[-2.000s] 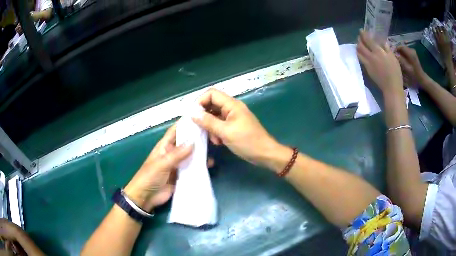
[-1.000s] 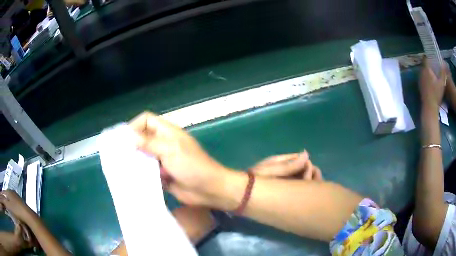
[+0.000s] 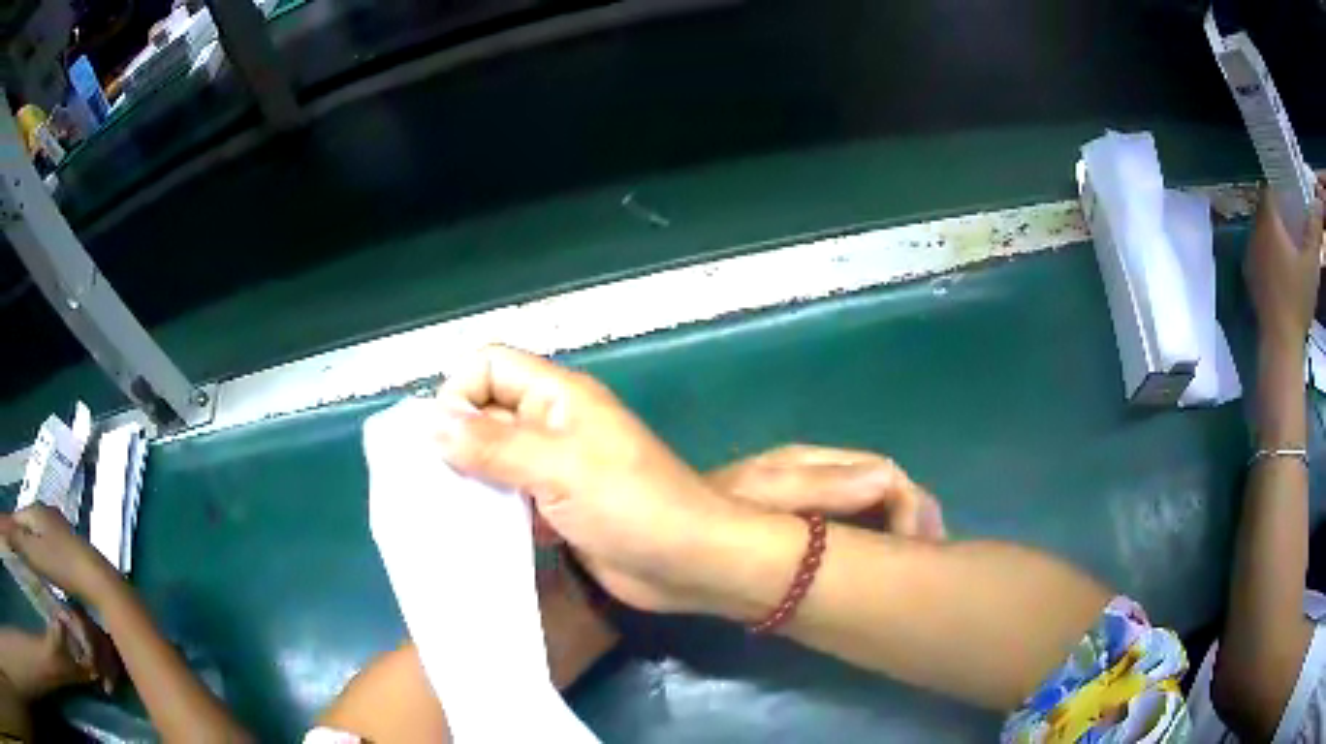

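The white wrapped item is a long soft strip that hangs down at a slant and leaves the lower edge of the picture. My right hand, with a red bead bracelet, pinches its upper end between thumb and fingers. My left hand is partly hidden behind my right hand and wrist. Its fingers point right and are loosely curled. Nothing shows in them, but the palm is hidden.
A slim carton with a white sheet lies at the right by the white edge strip. A right-hand neighbour's hand holds another carton. White cartons and a neighbour's hands are at the left, near a metal post.
Both hands were on the item; now only my right hand holds it, further left. My left hand has crossed beneath my right forearm. The view has shifted, moving the surroundings rightward.
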